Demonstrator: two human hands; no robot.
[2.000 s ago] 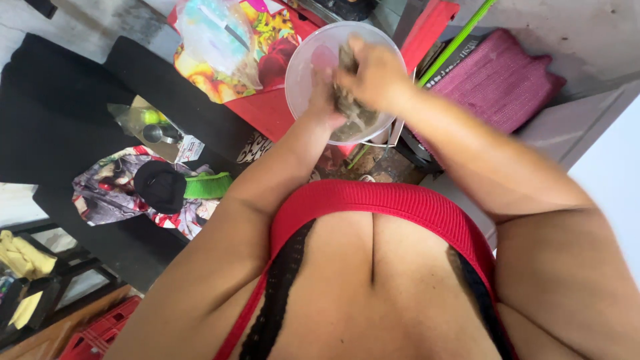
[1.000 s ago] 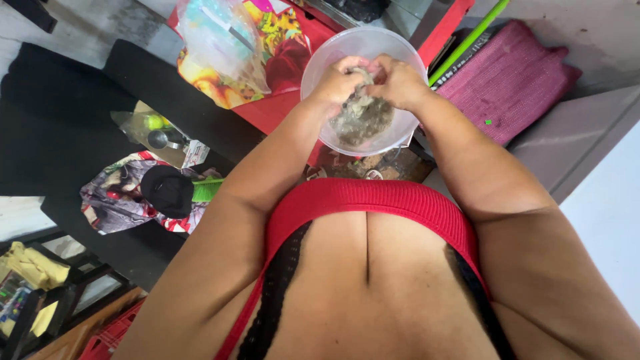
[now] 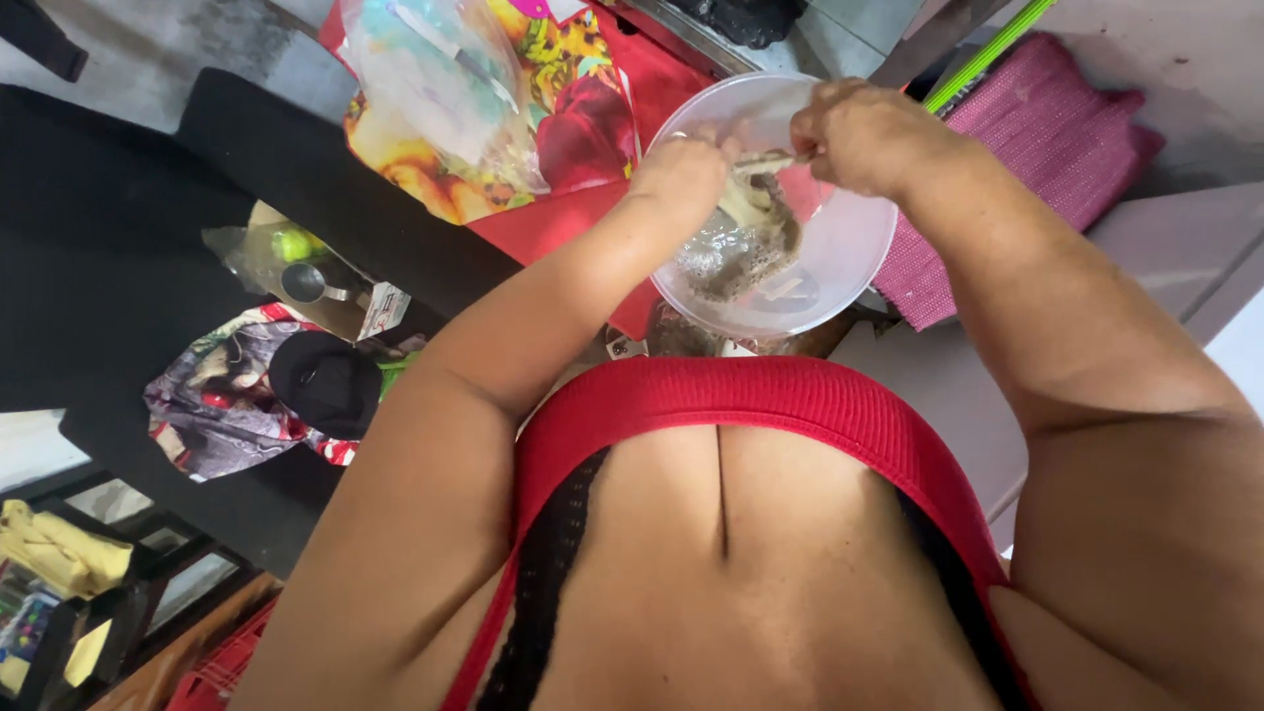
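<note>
A round translucent plastic tub point(image 3: 849, 267) holds bubbly greyish water and is tilted in front of my chest. Stretched between my hands is a wet, greyish-brown cloth point(image 3: 750, 197), its lower part hanging into the water. My left hand point(image 3: 686, 173) pinches one end of it at the tub's left side. At the upper right rim my right hand point(image 3: 844, 133) grips the other end. The exact material of the cloth cannot be told.
Left of the tub, a plastic bag point(image 3: 444, 89) lies on a flowered cloth point(image 3: 395, 163). A box with a metal cup point(image 3: 306, 283), a patterned cloth point(image 3: 222, 405) and a black cap point(image 3: 326, 385) rest on black surfaces. A pink woven mat point(image 3: 1047, 138) stands right.
My hands were close together on the bunched wet cloth; now they are apart with it stretched between them. The tub now tilts more, with its water gathered toward the left.
</note>
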